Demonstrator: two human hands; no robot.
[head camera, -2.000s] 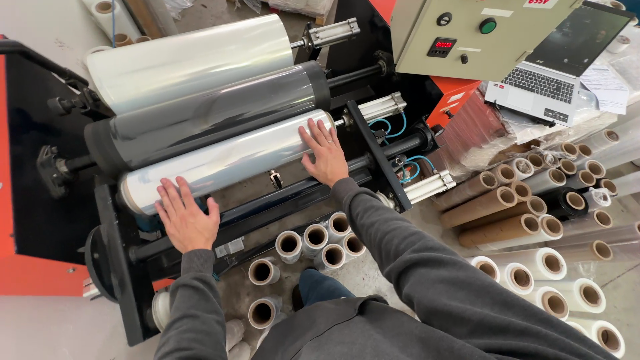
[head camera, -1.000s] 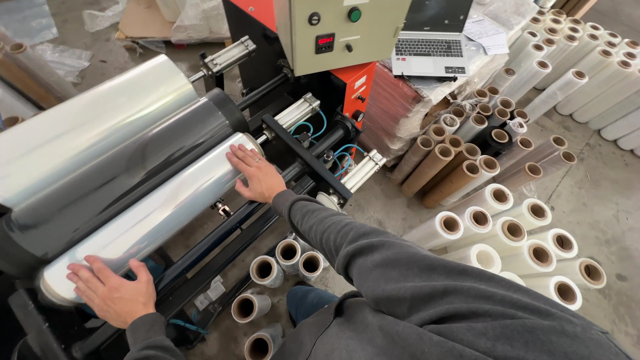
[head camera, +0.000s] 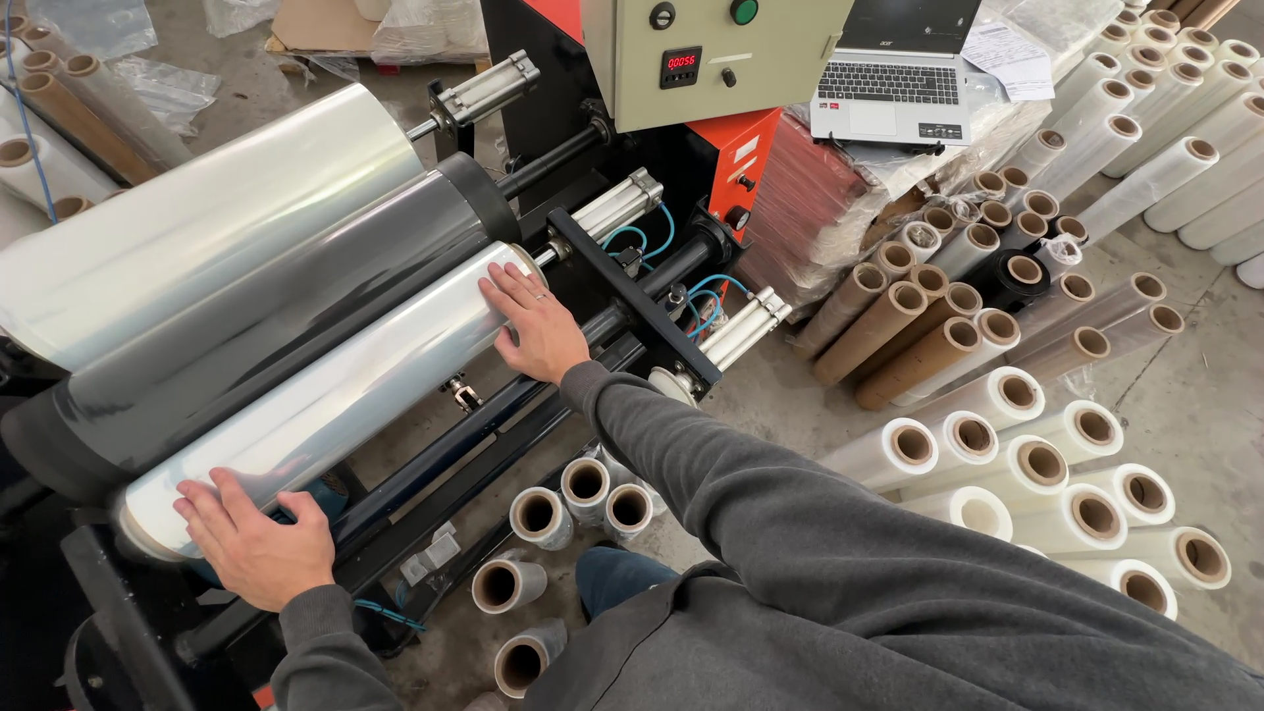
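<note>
My left hand (head camera: 259, 541) lies with spread fingers on the near left end of a roll of clear plastic film (head camera: 341, 395) mounted in a winding machine. Toward the roll's right end, my right hand (head camera: 536, 324) rests on the film, palm down, with a ring on one finger. Neither hand grips anything. Directly behind this roll runs a dark rubber-ended roller (head camera: 276, 296), and beyond it a larger roll of film (head camera: 212, 217). A pneumatic cylinder (head camera: 617, 205) stands off the right end of the near roll.
A control box (head camera: 726, 59) with a lit counter overhangs the machine's right side. An open laptop (head camera: 889, 99) sits on wrapped goods beside papers (head camera: 1009, 61). Many film rolls on cardboard cores (head camera: 1042, 462) stand at right. Several cores (head camera: 538, 515) stand by my legs. A black crossbar (head camera: 637, 301) lies near my right wrist.
The view has swung to the right since two seconds ago. Both hands stay on the near roll, left hand near its left end and right hand near its right end.
</note>
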